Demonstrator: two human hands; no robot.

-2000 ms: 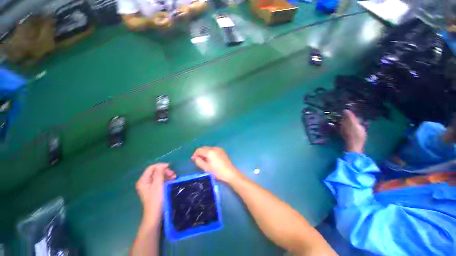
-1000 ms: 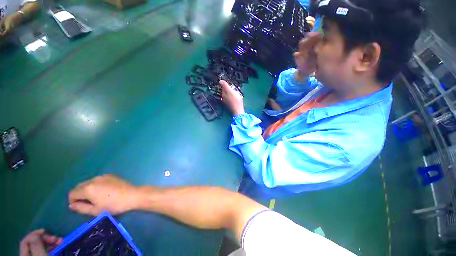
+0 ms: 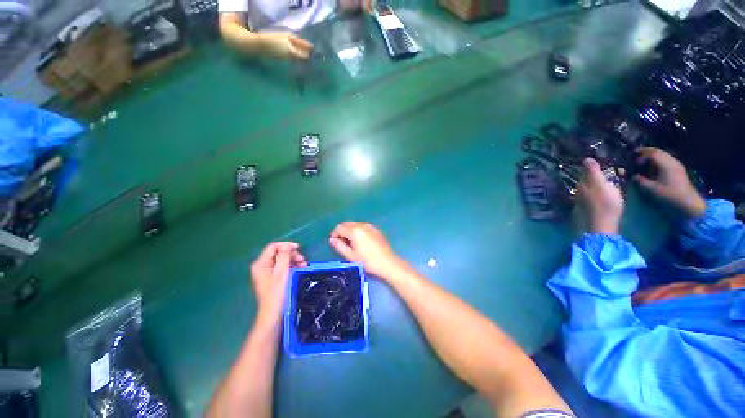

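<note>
A blue parts bin [image 3: 367, 331] stands in front of me, holding many small black plastic parts [image 3: 329, 306]. My left hand [image 3: 274, 271] rests at the bin's upper left corner with curled fingers. My right hand [image 3: 362, 246] lies just above the bin's upper right edge, fingers curled in. No object shows in either hand, but the insides of the fingers are hidden. Phone half-assemblies lie singly on the belt beyond my hands: one [image 3: 310, 154], another [image 3: 246, 188] and a third [image 3: 151, 213] further left.
A zip-lock bag of black parts [image 3: 122, 367] lies left. At right, a person in blue handles piled black phone housings [image 3: 537, 192] beside shiny black plastic [image 3: 702, 98]. Another phone unit [image 3: 559, 66] lies far right. Across the bench are a person's hand [image 3: 286, 45] and a wrapped device [image 3: 396, 34].
The view swung right, then back left. The neighbour's second hand has come down to the housings pile. A hand now shows across the bench. My hands stay beside the bin.
</note>
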